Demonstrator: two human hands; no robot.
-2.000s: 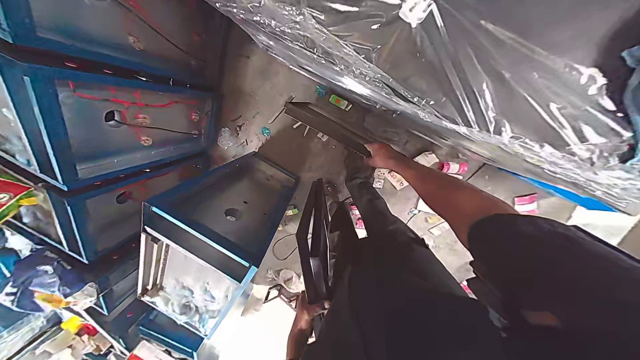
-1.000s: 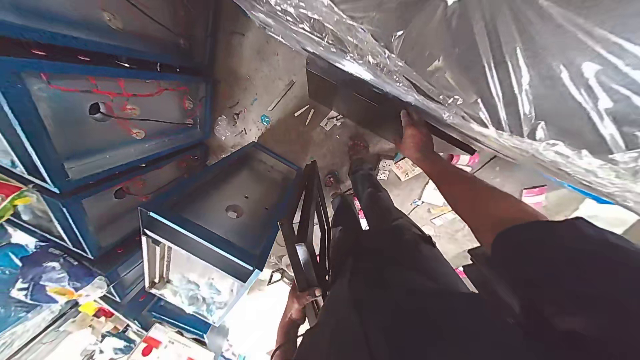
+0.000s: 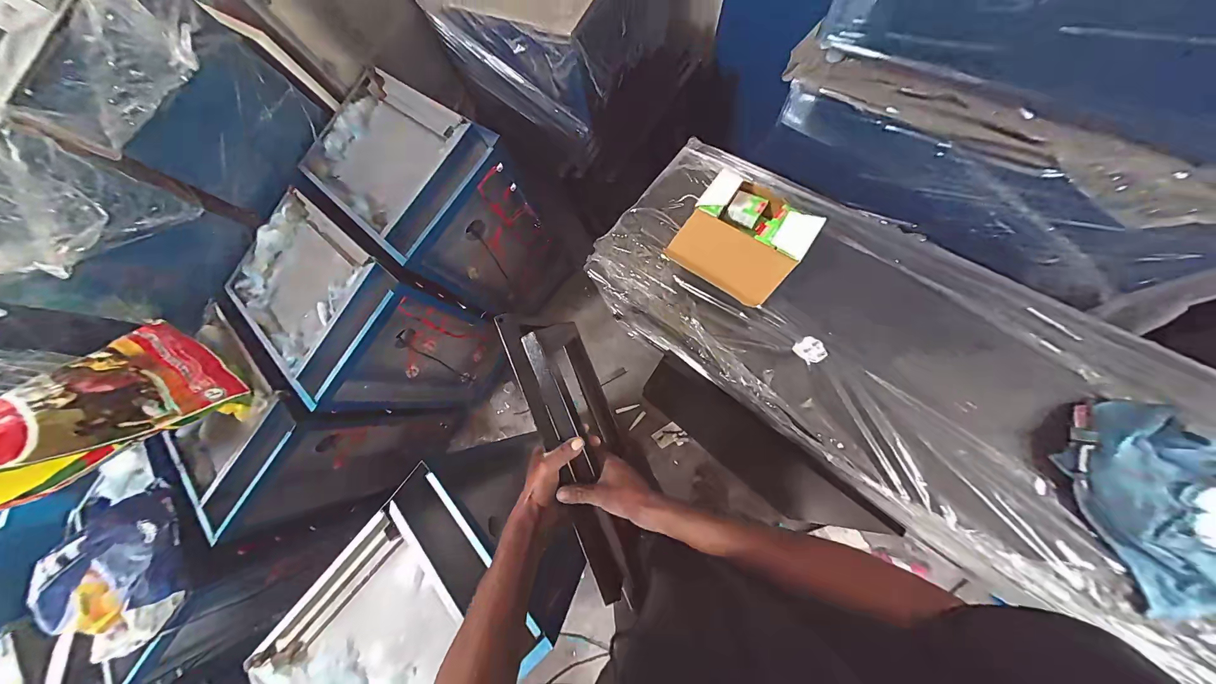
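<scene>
A long black frame of bars (image 3: 546, 380) is between my two hands in front of my body, slanting up to the left. My left hand (image 3: 553, 473) grips its left bar, thumb on top. My right hand (image 3: 608, 489) holds the right side of the same frame, its thumb close to the left hand. A separate dark panel (image 3: 760, 446) leans low against the plastic-wrapped unit, touched by neither hand. Just left of the hands stands a dark blue cabinet (image 3: 446, 503) with an open pale side.
Several blue cabinets (image 3: 332, 380) line the left side. On the plastic-wrapped unit (image 3: 912, 380) at right lie an open cardboard box (image 3: 736, 252) and a blue cloth (image 3: 1149, 503). A printed bag (image 3: 123, 408) is at far left. Scraps (image 3: 670, 434) litter the floor.
My right hand has let go of the dark panel beside the wrapped unit and moved left onto the black frame, which my left hand held before. The view has shifted to show more of the room.
</scene>
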